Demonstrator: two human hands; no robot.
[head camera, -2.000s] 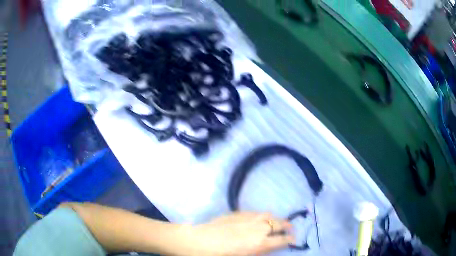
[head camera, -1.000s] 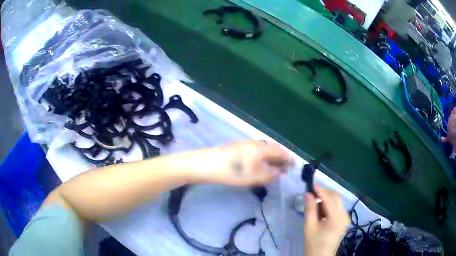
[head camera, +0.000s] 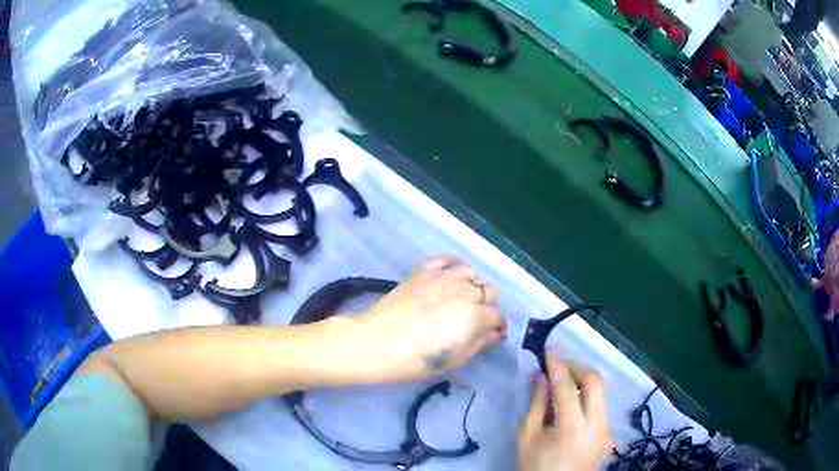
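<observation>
A black padded headband (head camera: 340, 294) lies on the white foam sheet (head camera: 405, 225), with a C-shaped yoke (head camera: 428, 423) at its lower end and a thin wire beside that yoke. My left hand (head camera: 442, 317) is over the headband's upper side with fingers curled; its fingertips are partly hidden, so I cannot tell if it grips anything. My right hand (head camera: 566, 423) holds a loose black yoke (head camera: 543, 336) upright by its lower arm, right of my left hand.
A heap of black yokes (head camera: 202, 184) spills from a clear plastic bag (head camera: 156, 55) at left. A tangled pile of thin black pieces (head camera: 676, 451) lies lower right. Headband assemblies (head camera: 635, 166) lie on the green belt (head camera: 460, 138). A blue bin (head camera: 41, 322) is at left.
My left hand has moved back left, away from my right hand, over the headband. My right hand still holds the yoke, now turned and a little further left. The mallet, seen earlier, no longer shows.
</observation>
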